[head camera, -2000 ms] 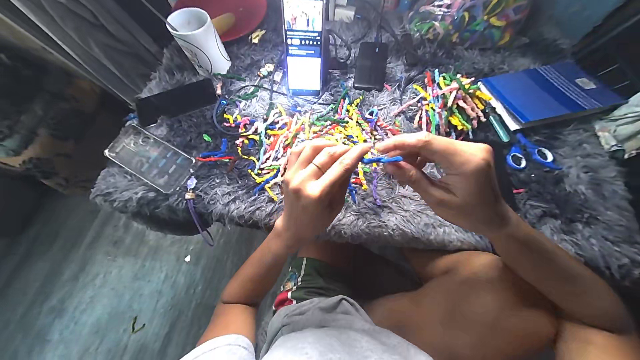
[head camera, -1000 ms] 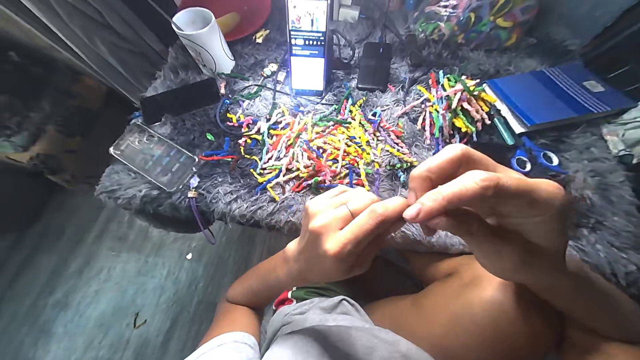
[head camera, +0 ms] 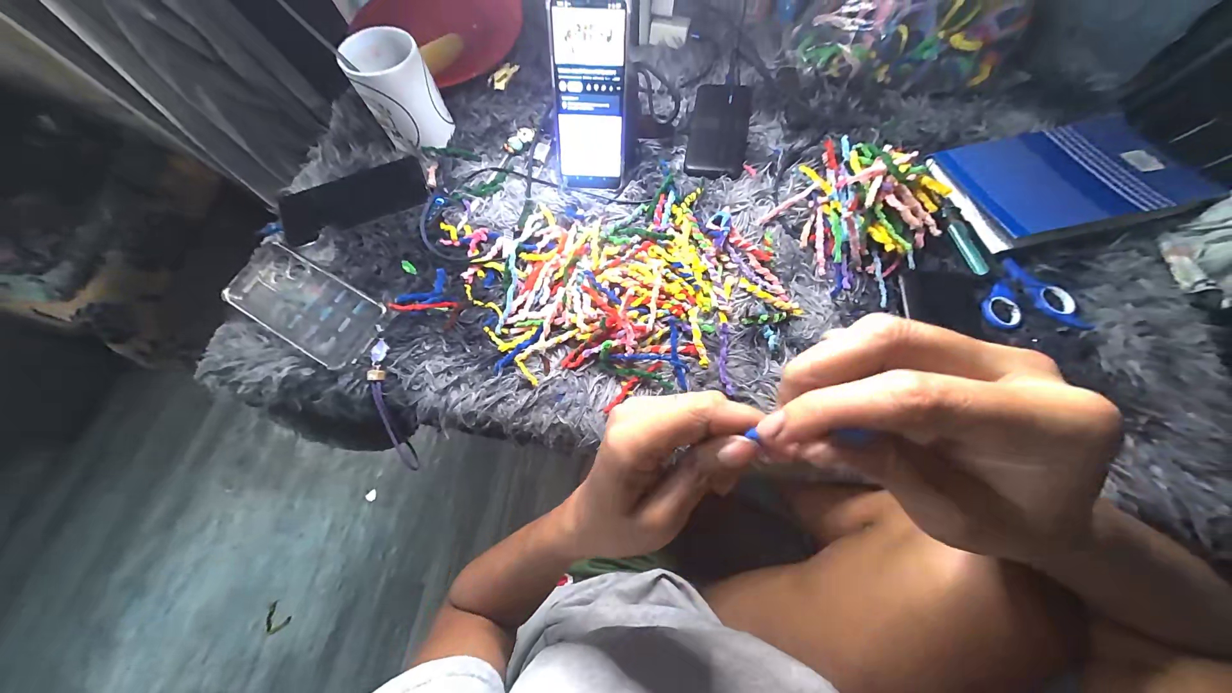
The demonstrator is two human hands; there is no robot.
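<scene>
Between the fingertips of my left hand (head camera: 669,462) and my right hand (head camera: 948,423) is a small blue fuzzy strand (head camera: 754,436), mostly hidden by the fingers. Both hands pinch it, nearly touching, above my lap at the table's front edge. Beyond them a loose pile of short twisted fuzzy strands (head camera: 616,289) in many colours lies on the grey shaggy cover. A second bunch of such strands (head camera: 871,207) lies farther right.
A lit phone (head camera: 590,96) stands upright at the back. Around the cover lie a white mug (head camera: 395,87), a black power bank (head camera: 718,130), a dark phone (head camera: 351,200), a clear phone case (head camera: 305,305), a blue notebook (head camera: 1073,183) and blue-handled scissors (head camera: 1035,296).
Both hands have moved from over the pile's front toward my lap and to the right. The blue strand, plainly visible two seconds ago, is now mostly covered by fingers.
</scene>
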